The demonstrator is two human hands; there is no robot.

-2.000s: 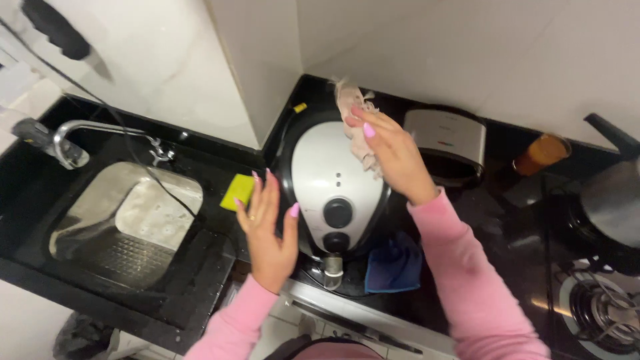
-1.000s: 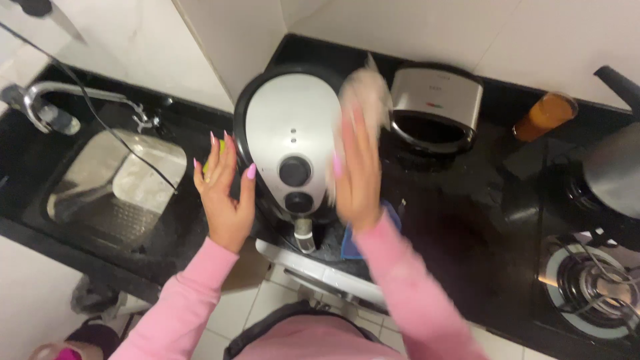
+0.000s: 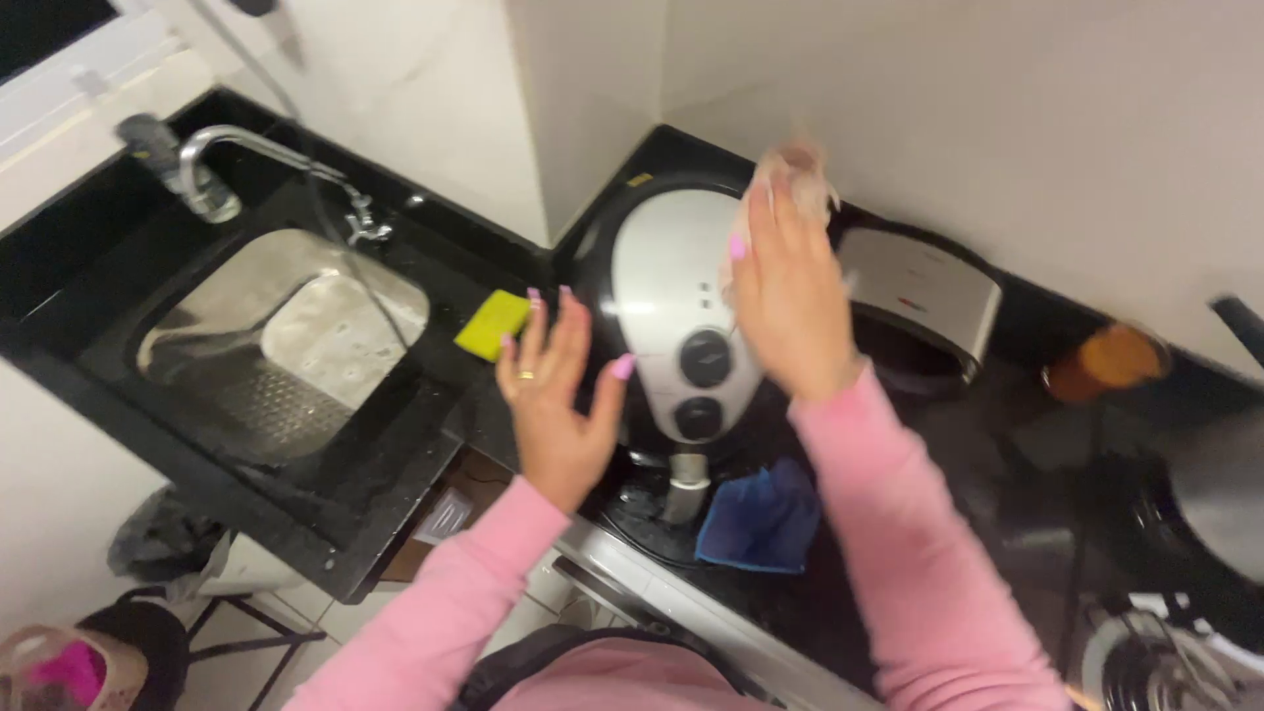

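An air fryer (image 3: 671, 267) with a silver top, black body and two black dials stands upright on the black counter. My right hand (image 3: 795, 286) presses a pale, frayed cloth (image 3: 790, 188) against the right side of its top; the cloth is blurred. At the fryer's left side is my left hand (image 3: 558, 385), fingers spread and holding nothing, its fingertips beside a yellow-green sponge or cloth (image 3: 492, 324). Below the dials the fryer's handle (image 3: 687, 484) sticks out toward me. A folded blue cloth (image 3: 760, 518) lies to the right of that handle.
Left is a steel sink (image 3: 286, 346) with a chrome faucet (image 3: 267, 148) and a dark cable hanging across. To the right stand a silver-and-black sandwich maker (image 3: 918, 286), a glass of orange-brown contents (image 3: 1106, 363), a metal pot (image 3: 1224, 484) and a stove burner (image 3: 1145, 662).
Over the last second, my right hand and the pale cloth have moved up toward the back of the fryer's right side. My left hand remains at its left. The view has shifted.
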